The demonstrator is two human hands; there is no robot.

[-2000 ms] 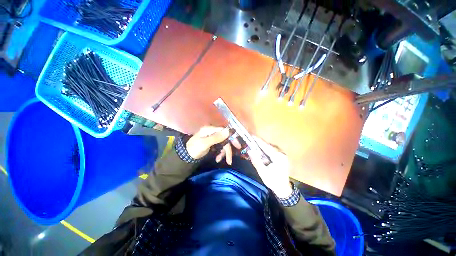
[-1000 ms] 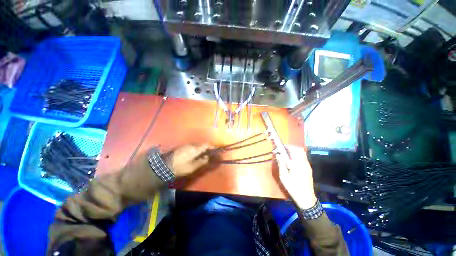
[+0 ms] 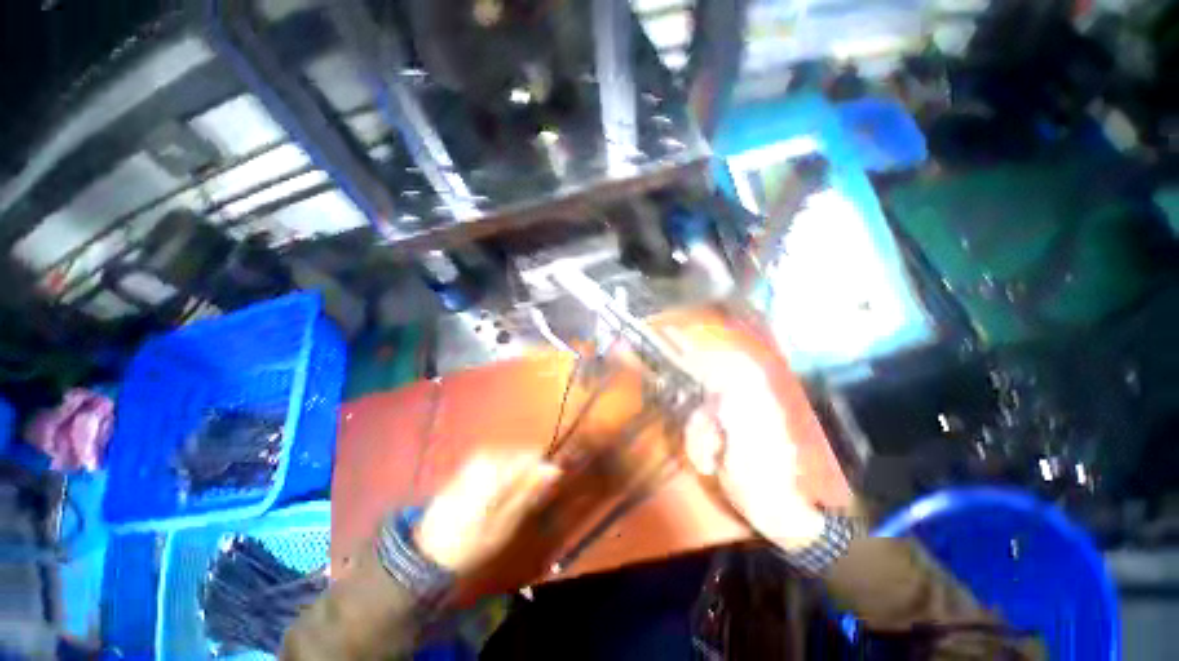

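The frame is blurred. My right hand (image 3: 753, 446) grips the near end of a narrow silver bar (image 3: 618, 314), which points away toward the machine over the far edge of the orange-brown board (image 3: 388, 446). Dark cables (image 3: 621, 484) run from the bar down and left over the board. My left hand (image 3: 485, 514) is closed at their left side and appears to hold them; its fingertips are blurred. Pale plier handles (image 3: 553, 333) show at the board's machine edge, partly hidden by the bar.
The steel press (image 3: 517, 207) stands beyond the board. A deep-blue basket (image 3: 304, 426) and a light-blue basket (image 3: 175, 568), both with cables, are at left. A blue tub (image 3: 1080, 555) is at lower right. A light-blue tray (image 3: 892, 304) and green surface (image 3: 1047, 271) are at right.
The view has tilted up toward the machine. My right hand has moved the bar forward, off the board's middle to the die area. My left hand stays over the board's near left part.
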